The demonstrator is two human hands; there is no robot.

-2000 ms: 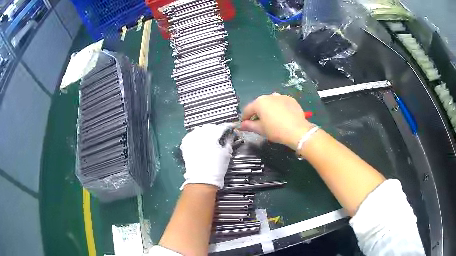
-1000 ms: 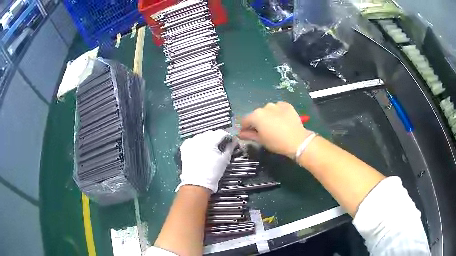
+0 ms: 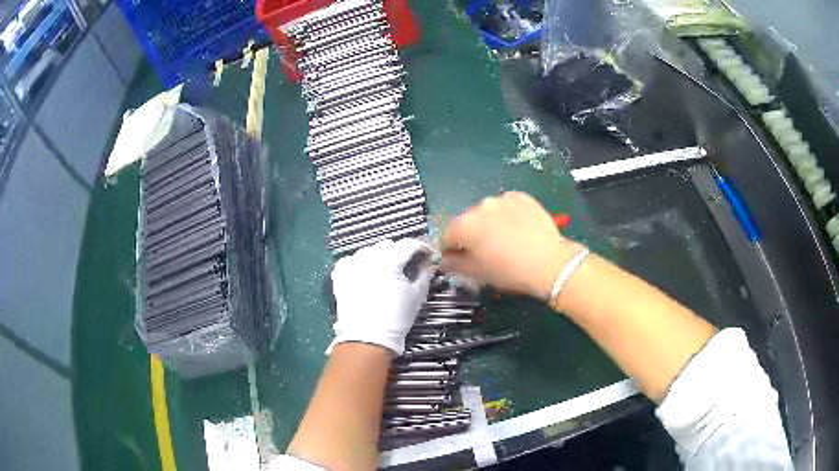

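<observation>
My left hand point(image 3: 379, 292), in a white glove, is closed around dark metal at the near end of the long rod row point(image 3: 363, 138); most of what it holds is hidden. My right hand point(image 3: 501, 241), bare and slightly blurred, is closed on a hand tool, whose red end point(image 3: 561, 221) shows beyond the fist. Its fingers meet the left hand's fingertips; the tool's tip cannot be made out. More silver rods point(image 3: 419, 382) lie below the left hand, with one rod sticking out to the right.
A bagged block of rods point(image 3: 189, 239) stands at left, a paper slip point(image 3: 145, 129) on its far end. A red crate point(image 3: 405, 23) and blue crate point(image 3: 189, 37) are at the far end. A blue pen point(image 3: 738, 208) lies on the metal edge at right. A clear bag point(image 3: 589, 83) holds dark parts.
The view has shifted slightly. My right hand has moved a little at the left hand's fingertips and is more blurred. My left hand keeps its grip in about the same place.
</observation>
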